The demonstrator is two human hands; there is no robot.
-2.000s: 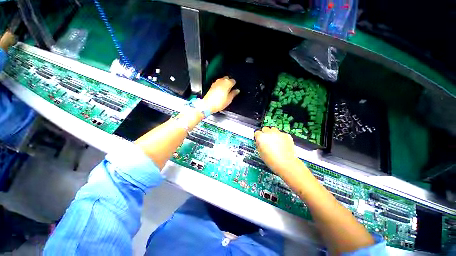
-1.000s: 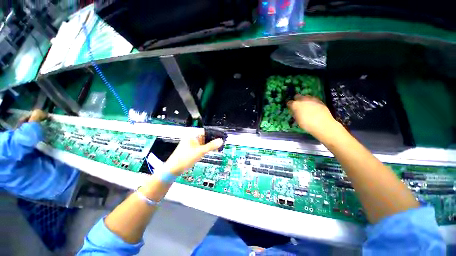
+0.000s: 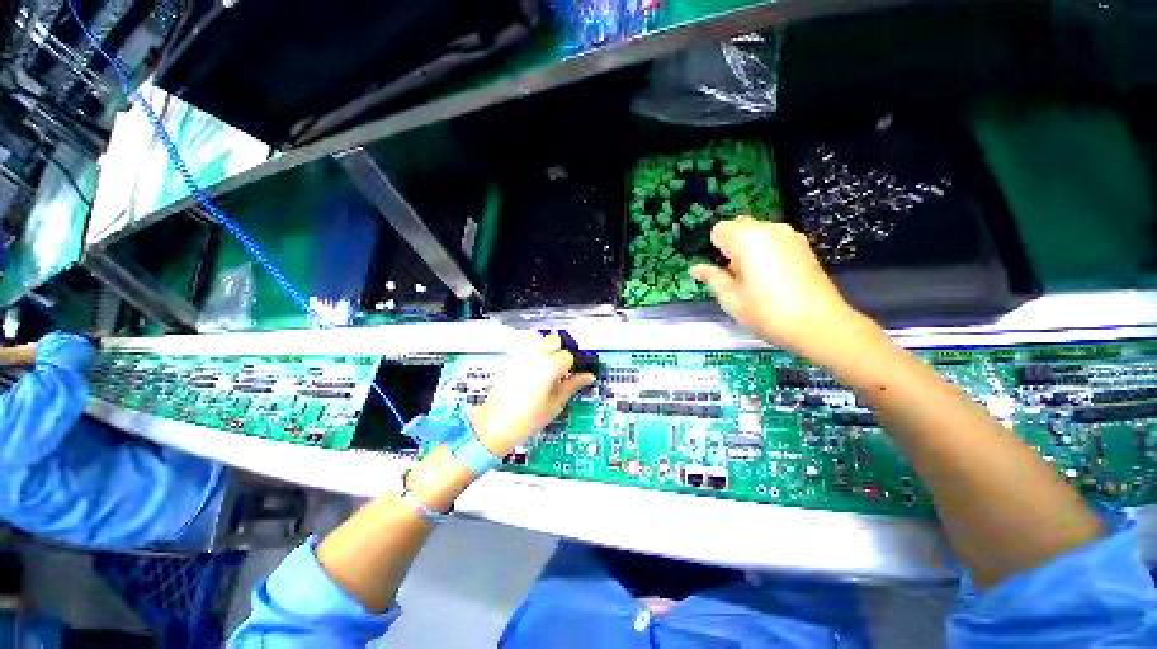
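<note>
My left hand (image 3: 530,396) is over the green circuit board (image 3: 647,437), its fingers closed on small black components (image 3: 579,360) at the board's upper edge. A light blue strap (image 3: 467,444) is on my left wrist. My right hand (image 3: 765,273) is over the right part of the bin of green terminal blocks (image 3: 660,260), thumb and fingers curled with a gap between thumb and index. No part shows between them, but the inner side of the fingers is partly hidden.
A bin of dark components (image 3: 552,254) is left of the green one, and a bin of silvery components (image 3: 863,209) right. A white conveyor rail (image 3: 787,530) runs in front. A clear bag (image 3: 711,86) and a coiled blue cord (image 3: 228,226) hang from the shelf. Another person's sleeve (image 3: 76,444) is at left.
My left hand has moved right along the board with the black components. My right hand has drawn back slightly from among the green blocks. The view has shifted.
</note>
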